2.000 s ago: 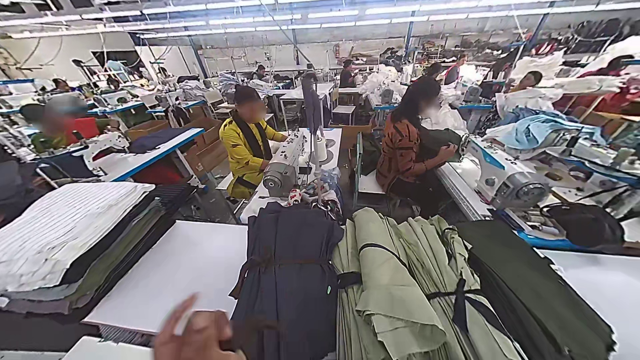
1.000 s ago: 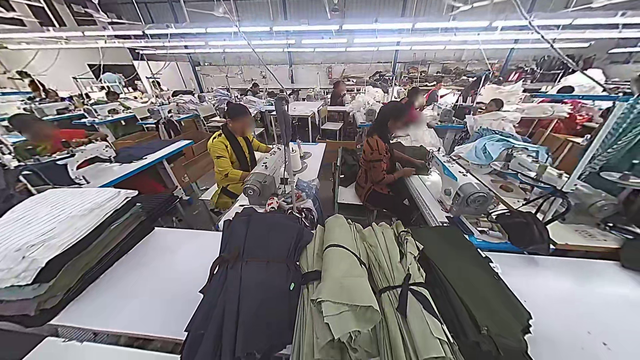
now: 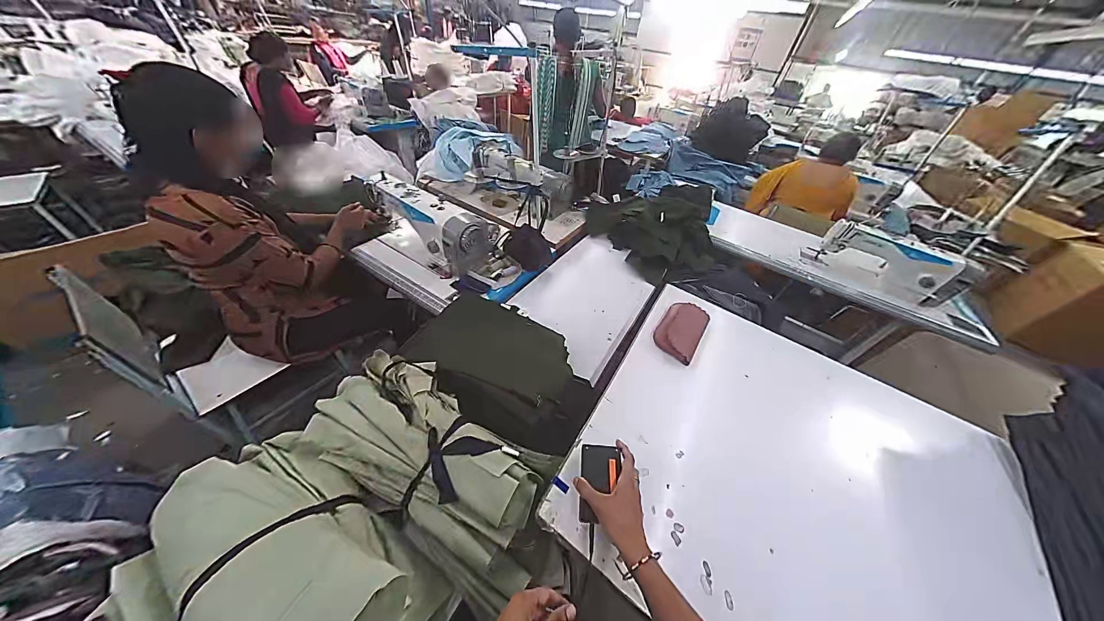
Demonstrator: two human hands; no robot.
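Observation:
My right hand (image 3: pixel 617 500), with a beaded bracelet at the wrist, grips a small black device (image 3: pixel 595 474) with an orange stripe at the left edge of the white tabletop (image 3: pixel 776 448). A dark cable runs down from the device. At the bottom edge, partly out of view, my left hand (image 3: pixel 539 605) shows curled fingers; whether it holds anything is hidden. Left of both hands lie light green fabric bundles (image 3: pixel 276 517) tied with dark strips. A dark green fabric stack (image 3: pixel 496 358) lies behind them. Farther back on the tabletop rests a dusty-pink case (image 3: pixel 681 332).
A person in a patterned orange top (image 3: pixel 233 259) sits at a sewing machine (image 3: pixel 448 228) on the left. Another sewing machine (image 3: pixel 906 259) stands at the back right, near cardboard boxes (image 3: pixel 1052 293). Dark fabric (image 3: pixel 1061 483) hangs at the right edge. Small marks or scraps dot the tabletop.
The view has swung far to the right and down. Both my hands and the black device are now in view; one second ago no hand showed, and two seconds ago one hand was near the bottom edge.

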